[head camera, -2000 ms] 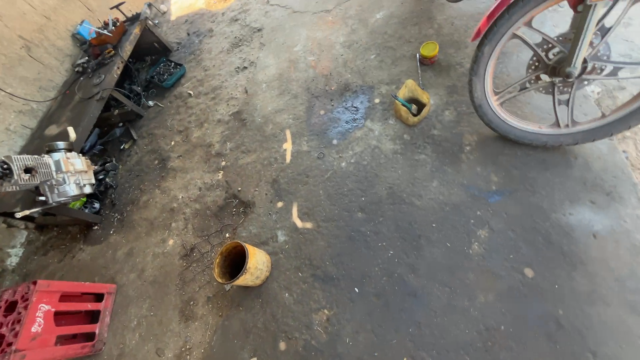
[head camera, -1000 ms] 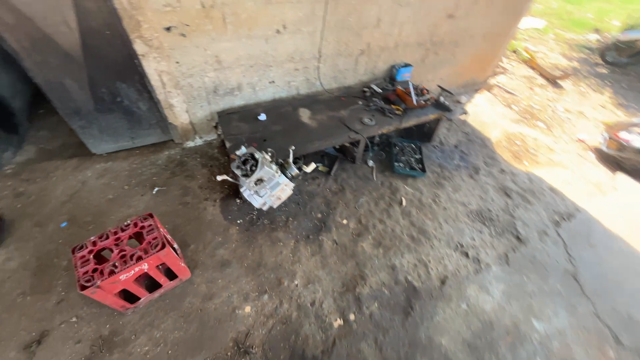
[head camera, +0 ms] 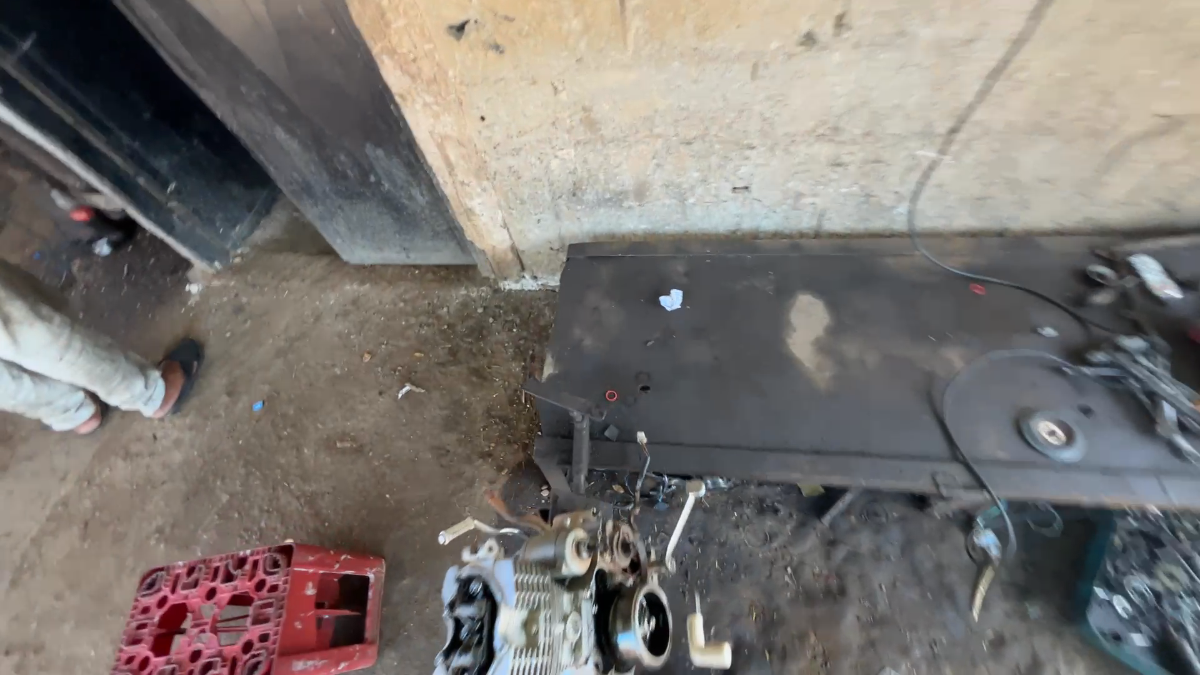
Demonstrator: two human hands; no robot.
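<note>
Neither of my hands is in the head view. At the bottom centre a partly dismantled motorcycle engine (head camera: 553,609) lies on the dirty ground, its openings and cooling fins facing up. Behind it stands a low dark bench (head camera: 731,375) against the wall. On the bench lie a small red ring (head camera: 611,396), a scrap of white paper (head camera: 670,300) and a round metal part (head camera: 1052,433). Hand tools (head camera: 1139,375), slightly blurred, are heaped at its right end.
A red plastic bottle crate (head camera: 333,600) sits at the lower left. A teal bin of metal parts (head camera: 1139,591) is at the lower right. A person's legs and sandalled feet (head camera: 122,375) show at the left edge. A black cable (head camera: 947,141) hangs down the wall.
The view has swung from the open floor with the yellow can and motorcycle wheel to the bench, and is now closer to the engine. A person's legs now show at the left.
</note>
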